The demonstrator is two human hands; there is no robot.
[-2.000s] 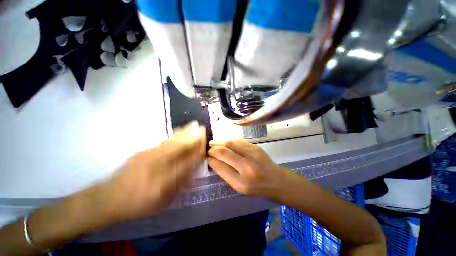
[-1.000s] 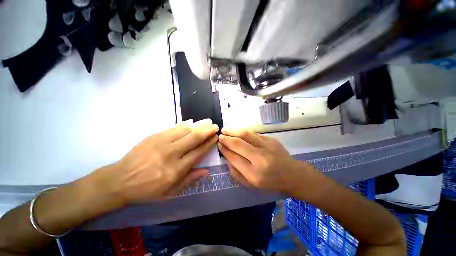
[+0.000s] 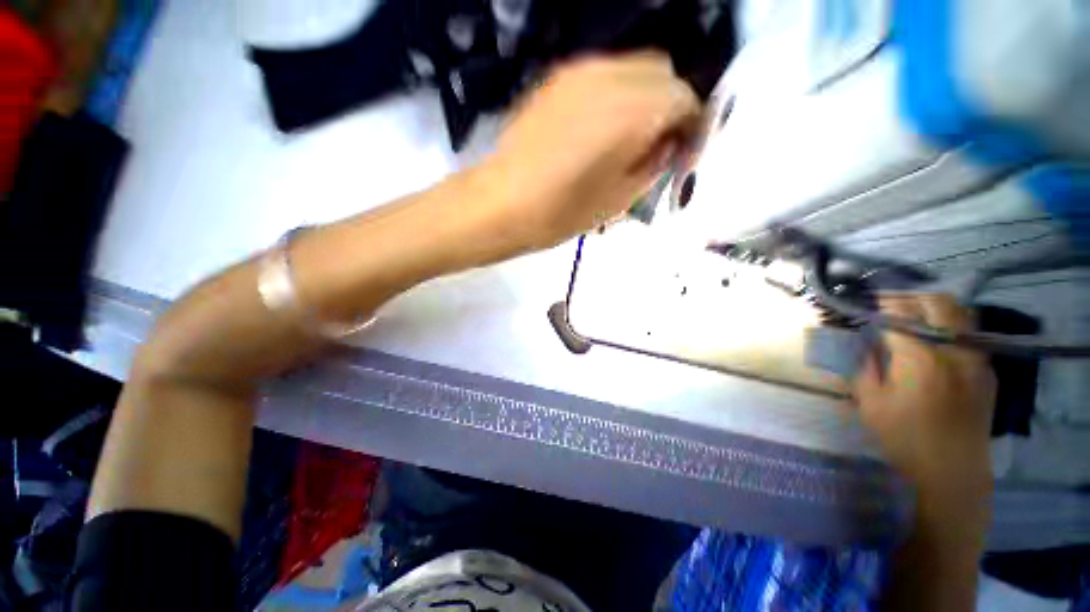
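My left hand [image 3: 598, 150] is raised over the table beside the sewing machine head [image 3: 813, 132], blurred, its fingers curled near the head's left side. A small greenish bit [image 3: 651, 197] shows below the fingers; what the hand holds, if anything, cannot be told. My right hand [image 3: 926, 383] is right of the needle area, fingertips behind the ribbed grey knob [image 3: 839, 349] and partly hidden by machine parts. Dark strips [image 3: 1016, 407] show beyond it. No black panel shows at the presser foot [image 3: 765, 263] on the machine bed [image 3: 669, 311].
Black cut pieces [image 3: 329, 84] lie at the upper left. The ruler tape [image 3: 538, 418] runs along the table's front edge. A red crate [image 3: 329, 502] and a blue crate [image 3: 765, 580] stand below. A person's red sleeve [image 3: 22, 96] and dark cloth [image 3: 66, 215] are at far left.
The view has swung left. My hands have parted: left went up beside the machine head, right went to the knob and strips. The black panel is gone from under the needle.
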